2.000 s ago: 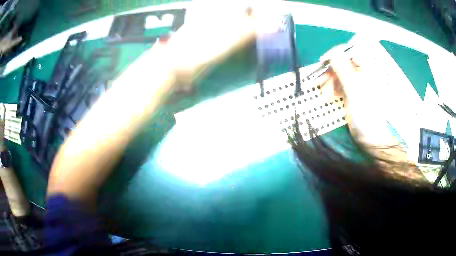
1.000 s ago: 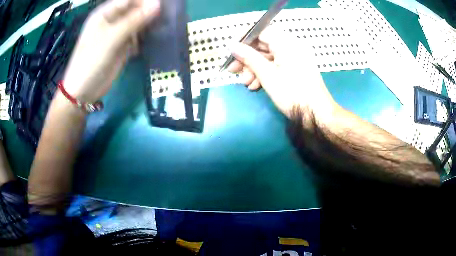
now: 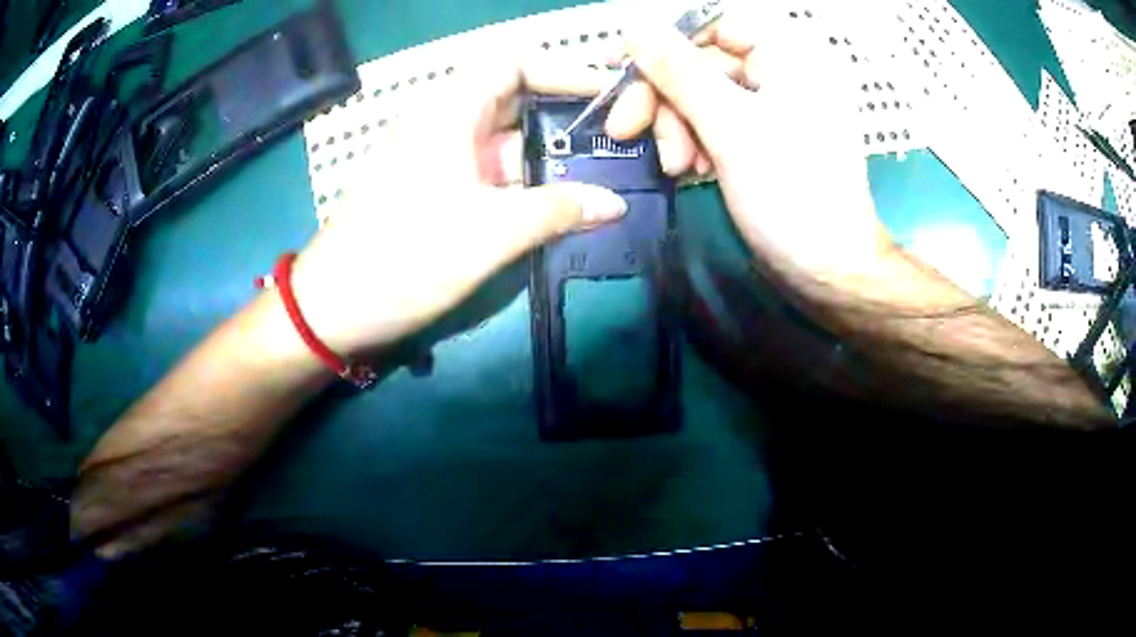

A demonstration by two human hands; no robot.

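A black phone housing (image 3: 604, 237) is held upright in the middle, its large window towards me. My left hand (image 3: 480, 218) grips its left side, thumb on the solid panel. My right hand (image 3: 735, 137) holds slim tweezers (image 3: 601, 102) like a pen. Their tip is at the pale-rimmed camera opening (image 3: 559, 144) in the housing's upper left corner, beside the ribbed speaker grille (image 3: 617, 146). Whether the tip carries a piece cannot be told. A cream dotted sheet (image 3: 355, 137) lies behind the hands, partly hidden and washed out by glare.
Black housings (image 3: 94, 237) overlap at the left, one (image 3: 243, 93) lying slanted near the dotted sheet. More dotted sheets (image 3: 934, 100) lie at the right, with another housing (image 3: 1081, 243) at the right edge. The bench mat (image 3: 411, 473) is green.
The housing has moved right to the middle and is now steady in my left hand. My right hand has moved up, and the tweezers' tip has come to the camera opening.
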